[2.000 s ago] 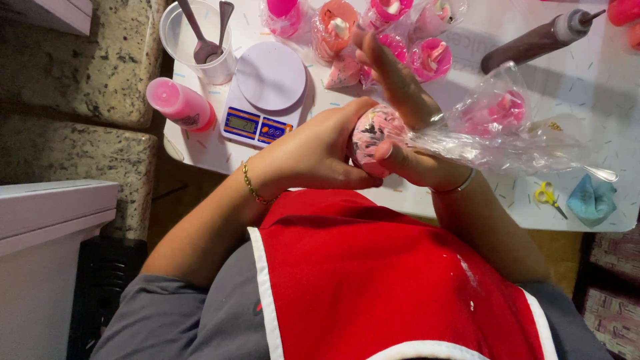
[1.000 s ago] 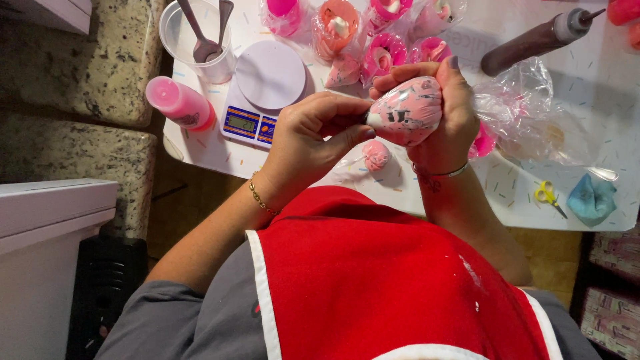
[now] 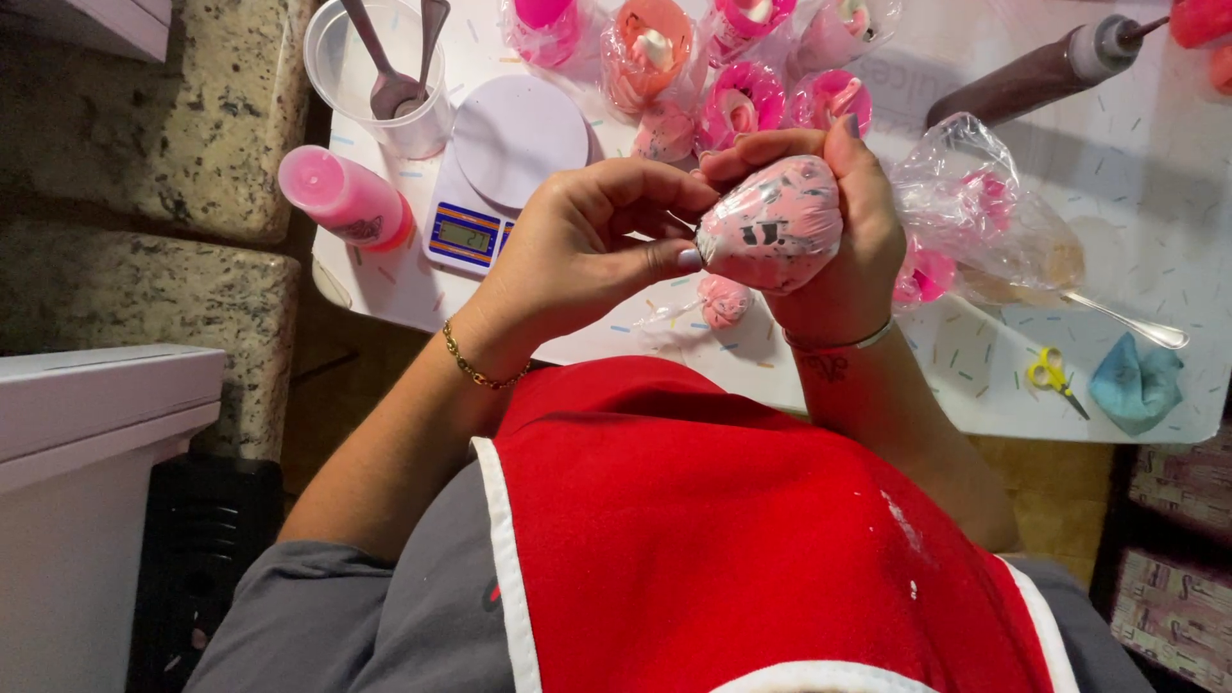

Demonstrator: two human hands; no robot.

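A rounded pink bundle with dark flecks, wrapped in clear plastic, lies tilted in the palm of my right hand. The thumb and fingers of my left hand pinch its narrower end. Just below, on the table, rests a smaller pink wrapped ball with a twisted plastic tail. Several pink cups lined with clear plastic stand beyond my hands, among them one with pale filling and a bright pink one. Another pink lump sits between them.
On the left are a digital kitchen scale, a clear tub with utensils and a pink bottle. On the right lie a dark-filled squeeze bottle, crumpled clear plastic, a spoon handle, yellow scissors and a blue cloth.
My left hand has moved from around the bundle to its narrow end. The bundle has tilted in my right hand, and the clear plastic that trailed to the right now lies apart from it.
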